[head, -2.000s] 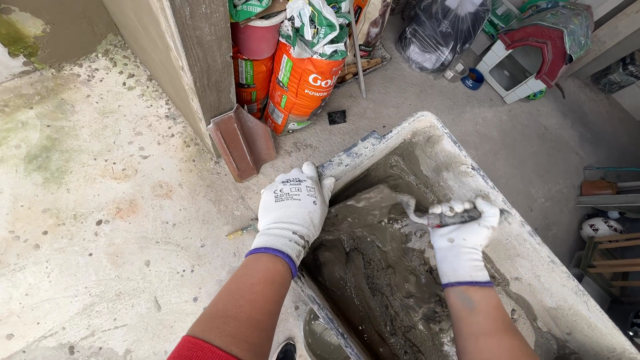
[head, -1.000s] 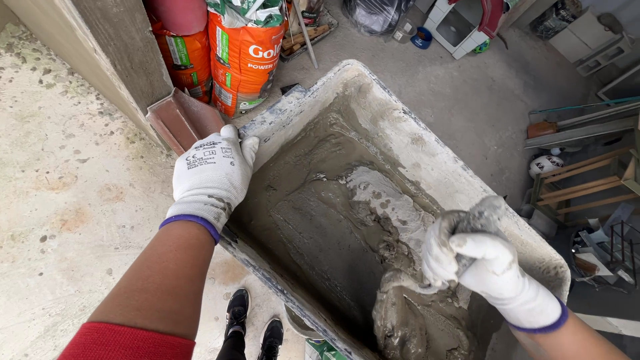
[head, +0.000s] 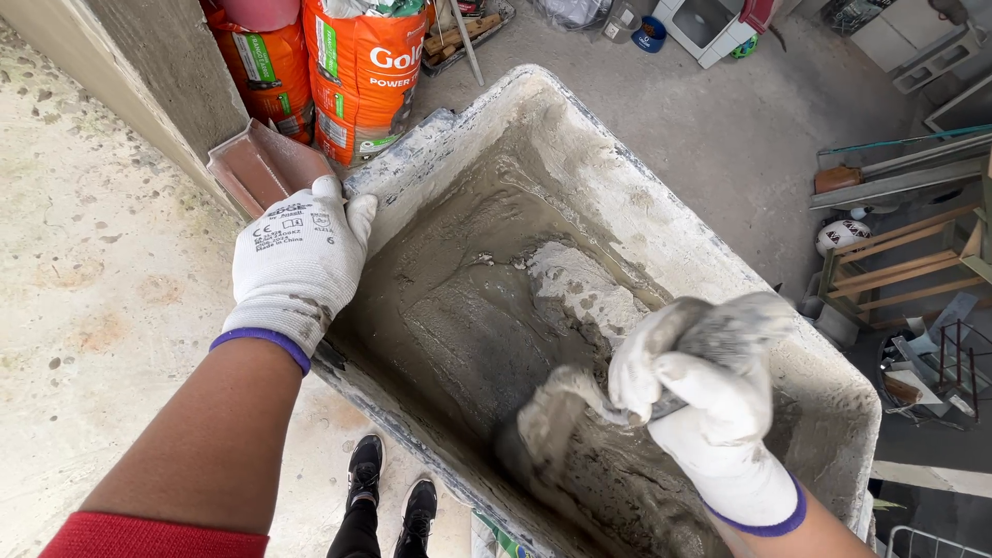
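My left hand [head: 302, 260], in a white work glove with a purple cuff, grips the near left rim of a mortar-crusted rectangular tub [head: 666, 194]. Wet grey mortar [head: 465, 325] covers the tub's bottom, with a paler dry-looking patch [head: 581, 283] near its middle. In the right part of the tub, my gloved right hand [head: 705, 380] is closed around the handle of a trowel [head: 597, 399]. The trowel's blade is blurred and coated with mortar, low over the mix, so its outline is hard to make out.
Orange printed bags [head: 364, 85] stand beyond the tub's left corner, beside a concrete post [head: 170, 70] and a reddish-brown channel-shaped piece [head: 267, 167]. A blue bowl [head: 649, 35], a ball [head: 842, 235] and a wooden frame [head: 907, 267] lie across the floor. My shoes [head: 366, 465] show below.
My right hand has moved with the trowel from the tub's far part toward its near right part. A pale patch now shows in the mortar. My left hand stays on the rim.
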